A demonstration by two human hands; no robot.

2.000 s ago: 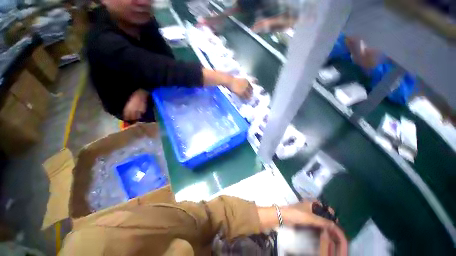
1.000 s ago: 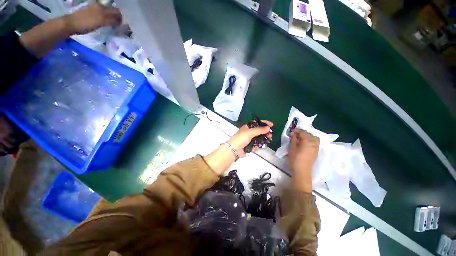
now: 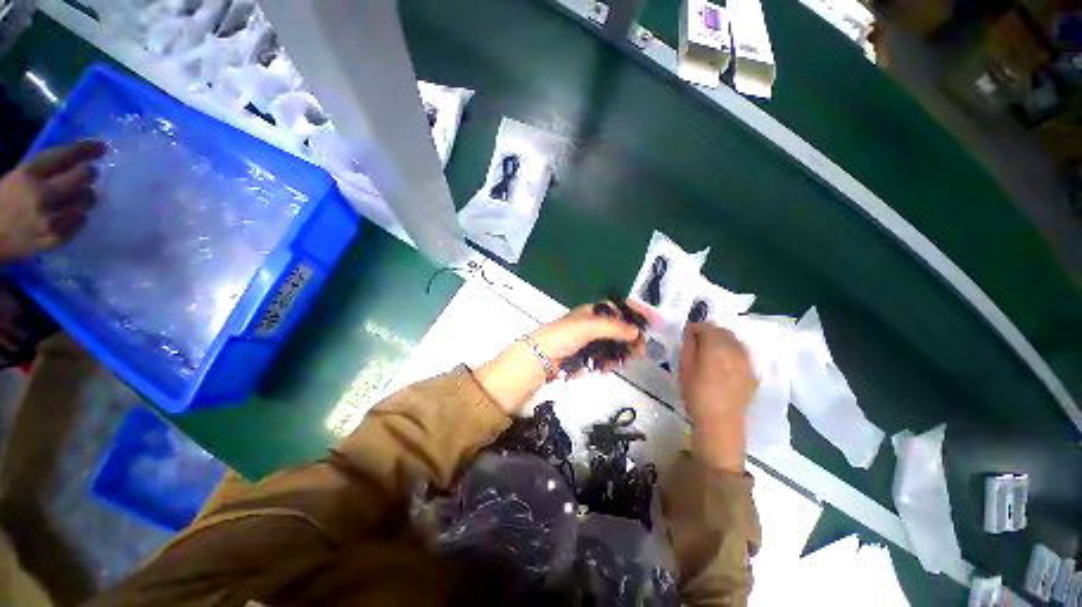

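My left hand (image 3: 584,340) is closed around several coiled black cables over the belt's near rail. My right hand (image 3: 718,377) is over the white pouches at the belt's near edge; a black cable (image 3: 698,311) shows at its fingertips, on a pouch. Another coiled cable lies on the white pouch (image 3: 656,282) just left of it. A further pouch with a cable (image 3: 506,178) lies farther left on the belt. Loose cables (image 3: 613,457) lie on the white sheet (image 3: 465,336), beside a clear plastic bag (image 3: 498,512) at my chest.
A blue tote (image 3: 320,237) with clear contents stands left, another person's hand (image 3: 50,199) over it. A thick white post (image 3: 377,131) rises beside the belt (image 3: 819,279). White pouches (image 3: 925,492) and small boxes (image 3: 1005,503) lie right. A small blue tray (image 3: 154,468) is lower left.
Pouches on the belt have shifted left. The right hand has moved from one cable-bearing pouch to the pouch beside it. The neighbour's hand has moved from the belt side to over the tote.
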